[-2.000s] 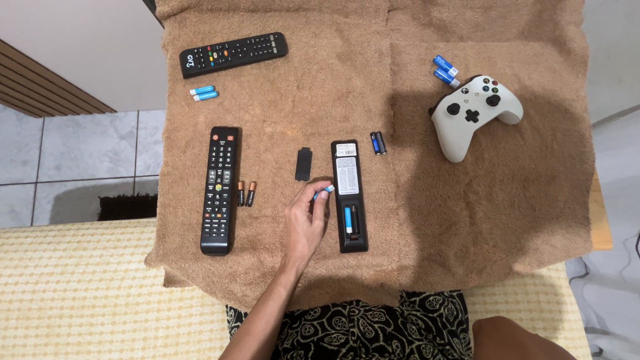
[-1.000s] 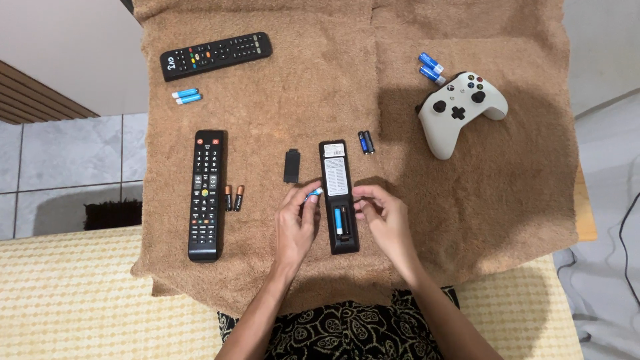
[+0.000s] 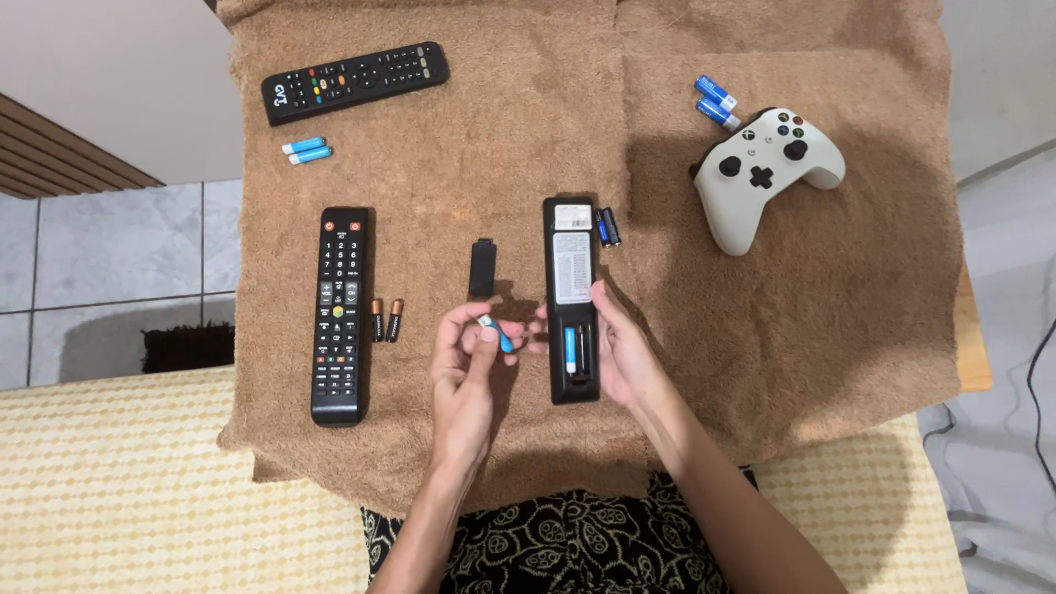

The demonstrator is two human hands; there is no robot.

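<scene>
Between its thumb and fingers my left hand (image 3: 474, 371) holds a light-blue battery (image 3: 497, 334). My right hand (image 3: 623, 355) grips a black remote control (image 3: 570, 318) from its right side, back face up, with some fingertips showing at its left edge. The remote's battery compartment is uncovered: one light-blue battery (image 3: 570, 351) lies in its left slot, and the right slot looks dark. Above my left hand a black battery cover (image 3: 483, 267) lies on the brown towel (image 3: 511, 165). Dark-blue batteries (image 3: 607, 227) lie by the remote's upper right edge.
At left lies a black remote (image 3: 339, 318) with two Duracell batteries (image 3: 387, 320) beside it. Another black remote (image 3: 355, 82) and two light-blue batteries (image 3: 307, 150) are at upper left. A white game controller (image 3: 763, 177) and two blue batteries (image 3: 715, 102) lie at upper right.
My right hand, out of view two seconds ago, has come in and taken hold of the remote. My left hand still holds the light-blue battery, now farther from the remote than one second ago.
</scene>
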